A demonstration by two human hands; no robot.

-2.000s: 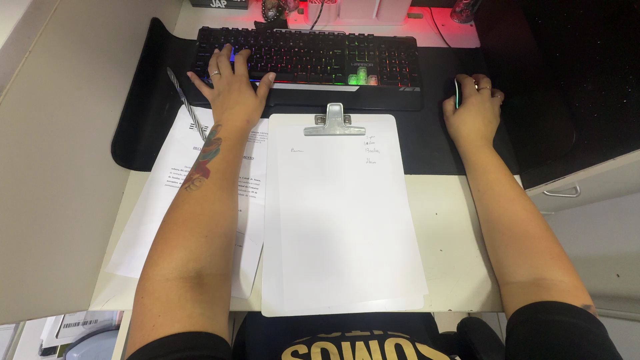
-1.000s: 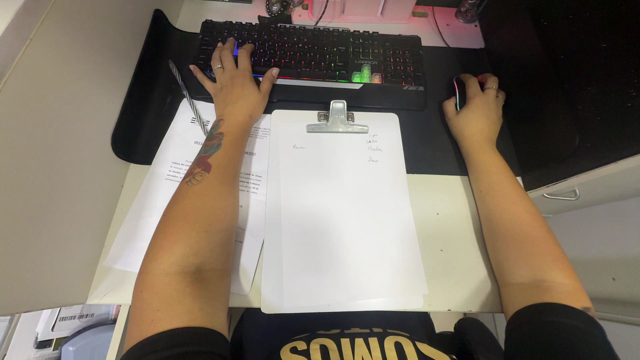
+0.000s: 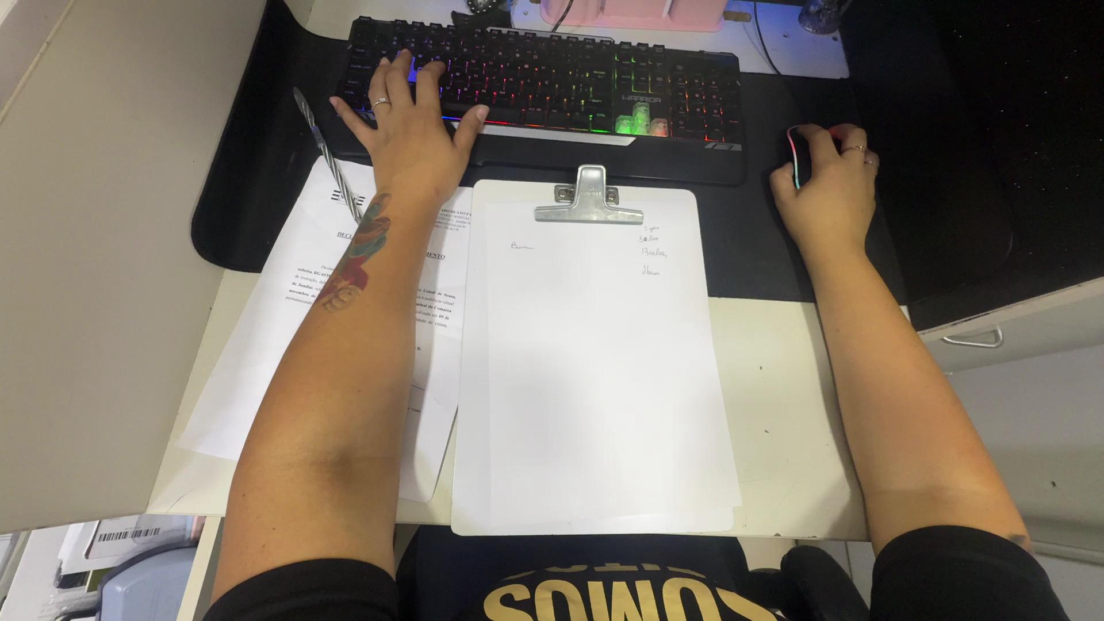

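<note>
My left hand (image 3: 414, 129), with a ring on one finger, rests spread on the left part of a backlit black keyboard (image 3: 552, 82). Around a computer mouse (image 3: 795, 157) with a lit edge, my right hand (image 3: 832, 185) is closed at the right of the black desk mat (image 3: 759, 250). Between my forearms lies a white clipboard (image 3: 466, 388) with a metal clip (image 3: 590, 198) and paper (image 3: 604, 371) bearing a little handwriting. Printed sheets (image 3: 250, 379) lie partly under my left forearm. A silvery twisted pen (image 3: 328, 155) lies across their top edge and the mat.
A pink holder (image 3: 638, 13) stands behind the keyboard, near cables. Beige panel (image 3: 112, 259) borders the desk on the left; a dark glossy surface (image 3: 992, 155) lies at right above a drawer handle (image 3: 975, 338). A blue-grey object (image 3: 147, 586) shows at lower left.
The light behind the keyboard has turned from red to bluish. Both hands have stayed in about the same places on the keyboard and mouse.
</note>
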